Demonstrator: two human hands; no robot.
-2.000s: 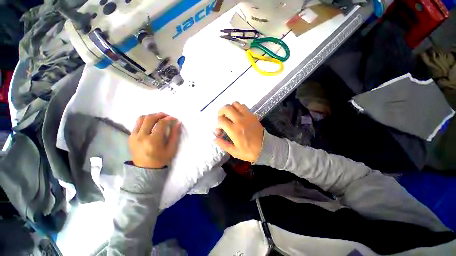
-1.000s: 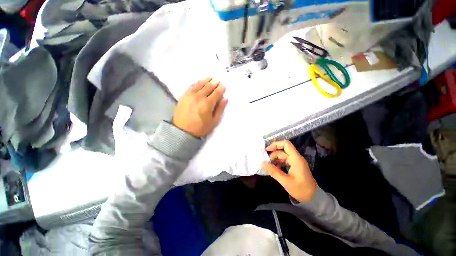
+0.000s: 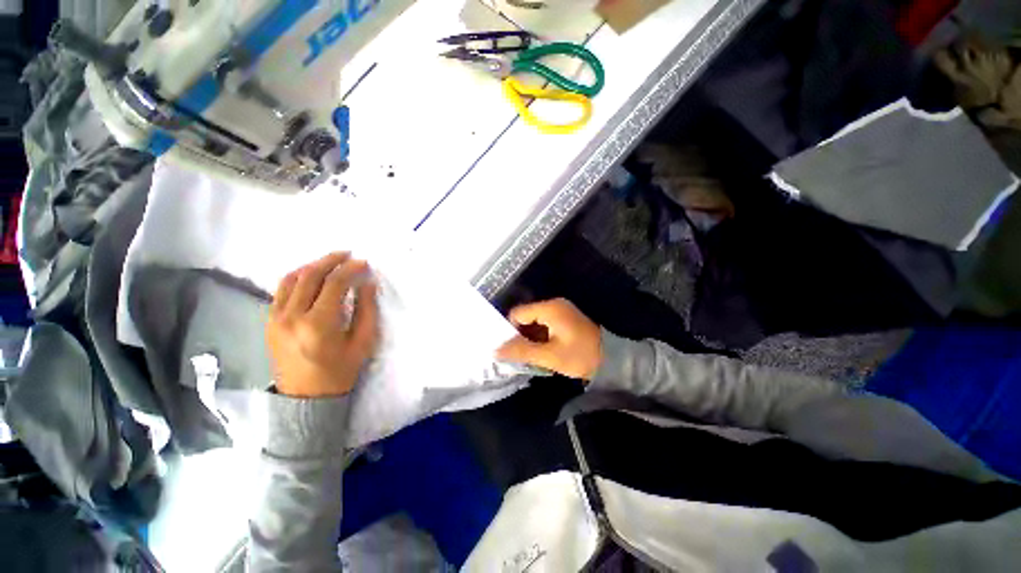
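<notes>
A white cut piece lies on the white machine table and hangs over its front edge. My left hand lies flat on it, fingers pointing toward the machine. My right hand pinches its right corner between thumb and fingers, just off the table edge. A grey fabric panel shows left of my left hand. The sewing machine's presser foot area is above my left hand, beside the white piece; whether fabric is under the foot cannot be told.
Scissors with green and yellow handles and dark snips lie on the table. Part of a brown card is at the top edge. A heap of grey pieces is at left. A grey panel with white edges lies on a dark pile at right.
The view has swung, so the machine sits further left. My right hand now pinches a flat, pointed corner of the white piece. My left hand stays on the fabric.
</notes>
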